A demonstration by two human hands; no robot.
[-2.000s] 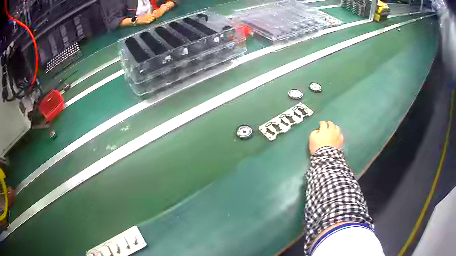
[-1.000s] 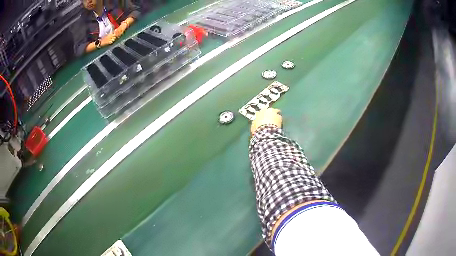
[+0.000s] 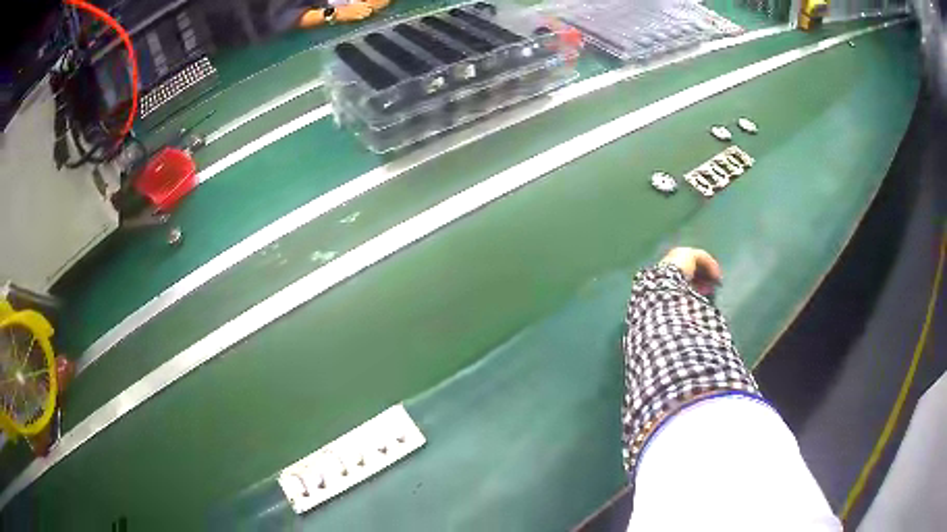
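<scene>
The cut-out beige plate [image 3: 719,171] lies flat on the green bench at the upper right. One silver and black disc [image 3: 664,182] lies just left of it, and two smaller-looking discs [image 3: 733,130] lie behind it. A pale slotted plate [image 3: 353,458] with a row of several small slots lies at the lower centre-left. My right hand [image 3: 694,267], bare with a checked sleeve cover, is over the bench in front of the cut-out plate and apart from it. Its fingers are curled and their inner side is hidden. My left hand is not in view.
Clear trays with dark rows [image 3: 447,73] are stacked on the far side. A red container [image 3: 166,179] stands at the left, a yellow fan [image 3: 27,372] at the left edge. A person's hands [image 3: 343,12] show at the top. The bench edge [image 3: 820,291] curves along the right.
My right hand was at the cut-out plate's near edge a second ago and is now drawn back from it. The view has shifted, and more of the slotted plate shows.
</scene>
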